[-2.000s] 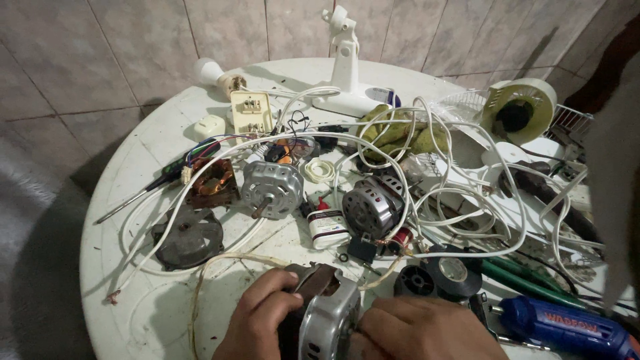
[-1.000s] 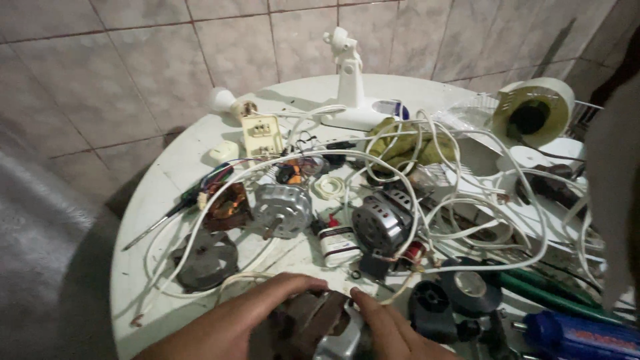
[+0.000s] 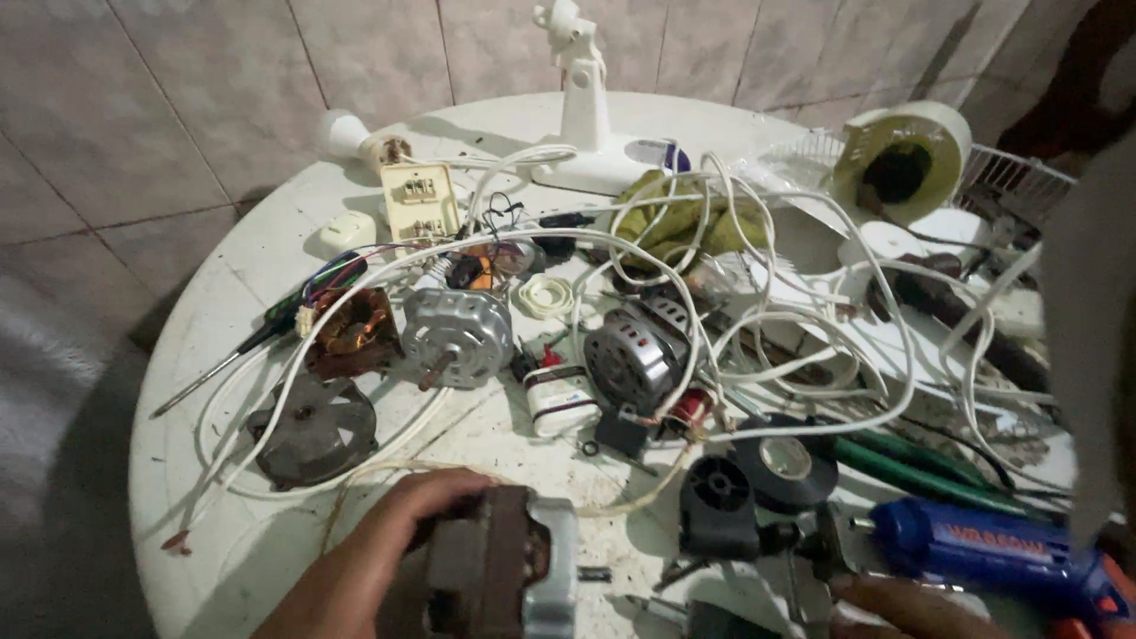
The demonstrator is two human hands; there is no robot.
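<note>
At the bottom of the head view, my left hand [image 3: 382,550] grips an electric motor [image 3: 510,568] with a dark laminated core, a silver end cover and a shaft pointing right. My right hand [image 3: 914,608] is at the lower right edge, partly cut off, by a metal piece below a blue electric screwdriver [image 3: 985,541]; whether it holds anything cannot be told. A black plastic part [image 3: 717,506] and a roll of black tape [image 3: 785,461] lie between the hands. Beyond them are a silver motor [image 3: 457,337], another motor [image 3: 639,351] and a white capacitor [image 3: 561,401].
White cable [image 3: 901,355] loops over the table. At left lie a copper-wound stator [image 3: 353,333], a dark motor cover [image 3: 315,430] and a screwdriver [image 3: 257,342]. A white fan stand [image 3: 586,115] rises at the back. A tape roll [image 3: 905,164] stands back right, near green-handled pliers [image 3: 923,470].
Both hands were at the motor earlier. My right hand has left it and moved right, toward the blue tool. The motor in my left hand now shows its side, with the shaft pointing right.
</note>
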